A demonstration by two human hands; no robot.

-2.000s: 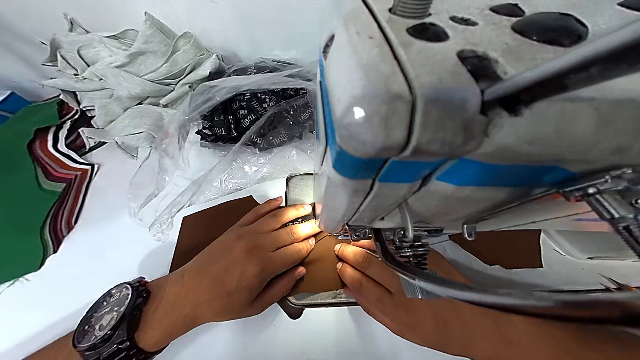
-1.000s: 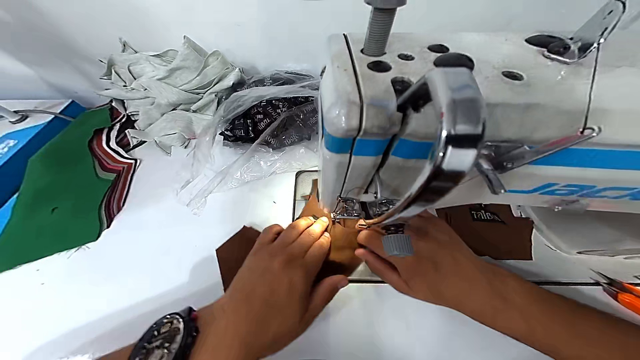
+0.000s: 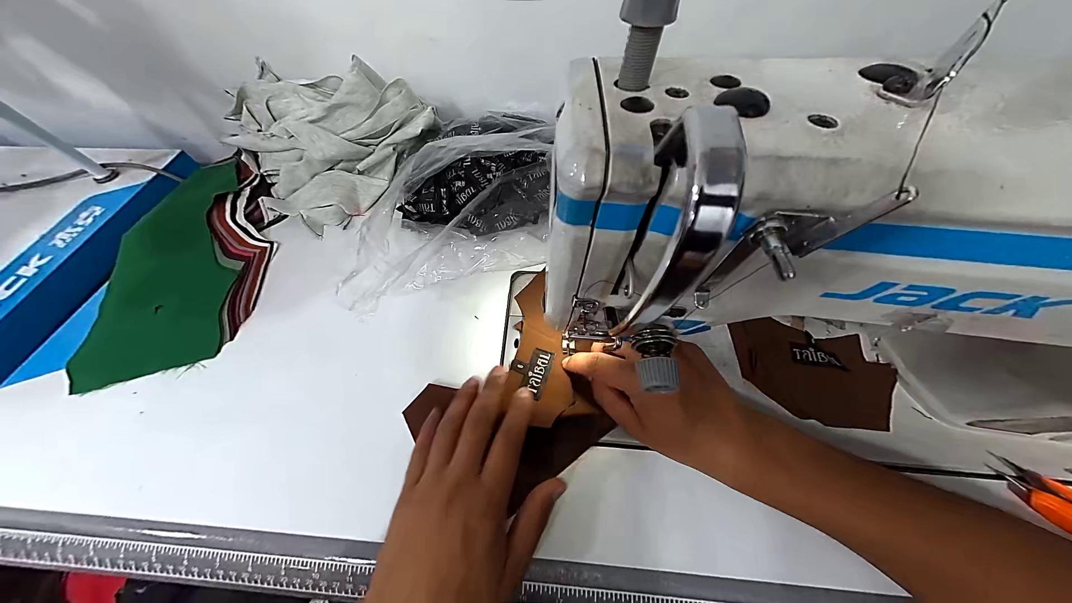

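A white Jack sewing machine (image 3: pixel 796 193) fills the upper right. Under its presser foot (image 3: pixel 590 342) lies a tan fabric piece (image 3: pixel 548 410) with a small dark label (image 3: pixel 540 373) bearing writing. Beneath the tan piece shows dark brown fabric (image 3: pixel 553 456). My left hand (image 3: pixel 469 469) lies flat, its fingertips on the tan piece and the label's lower left edge. Right of the label, my right hand (image 3: pixel 662 402) rests beside the presser foot, index fingertip on the tan fabric, the other fingers partly hidden behind the tension dial (image 3: pixel 657 373).
A brown fabric piece with a label (image 3: pixel 812 377) lies under the machine arm. Orange-handled thread snips (image 3: pixel 1047 494) are at the right edge. Stacked green and striped cut fabric (image 3: pixel 159 276), crumpled grey cloth (image 3: pixel 335 138) and a clear bag of black labels (image 3: pixel 477 184) lie left. A ruler tape (image 3: pixel 251 565) runs along the front edge.
My left hand has moved back toward the front edge, and the dark label on the tan piece now shows. My right hand stays beside the presser foot. The view has shifted.
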